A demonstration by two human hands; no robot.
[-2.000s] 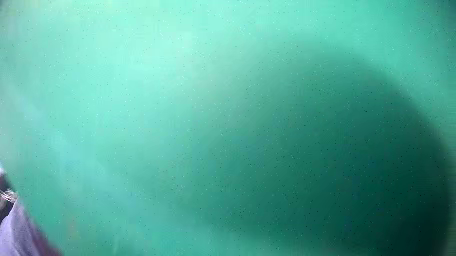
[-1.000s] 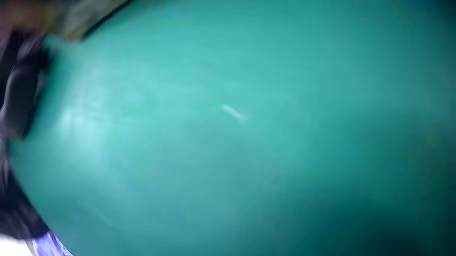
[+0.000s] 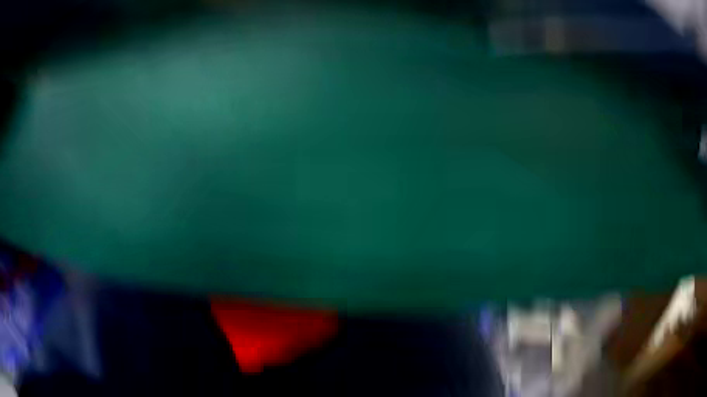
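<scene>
The green bench top (image 3: 349,170) fills most of the head view and is strongly blurred. No product or carton can be made out on it. Neither my left hand nor my right hand can be made out in the picture. Below the bench's near edge, dark shapes that look like my clothed legs (image 3: 419,357) show at the bottom middle, with a bright red patch (image 3: 271,333), perhaps the stool, between them.
At the bottom right are blurred whitish pieces (image 3: 558,341) and a brown carton-like shape (image 3: 667,341). A blue and whitish blurred thing (image 3: 23,326) is at the bottom left. Dark shapes lie beyond the bench's far edge, with a greyish strip (image 3: 566,32) at the top right.
The view has drawn back from a close look at the green surface. The bench's near edge, the red patch and the things below it now show. The dark grey shape at the left is gone.
</scene>
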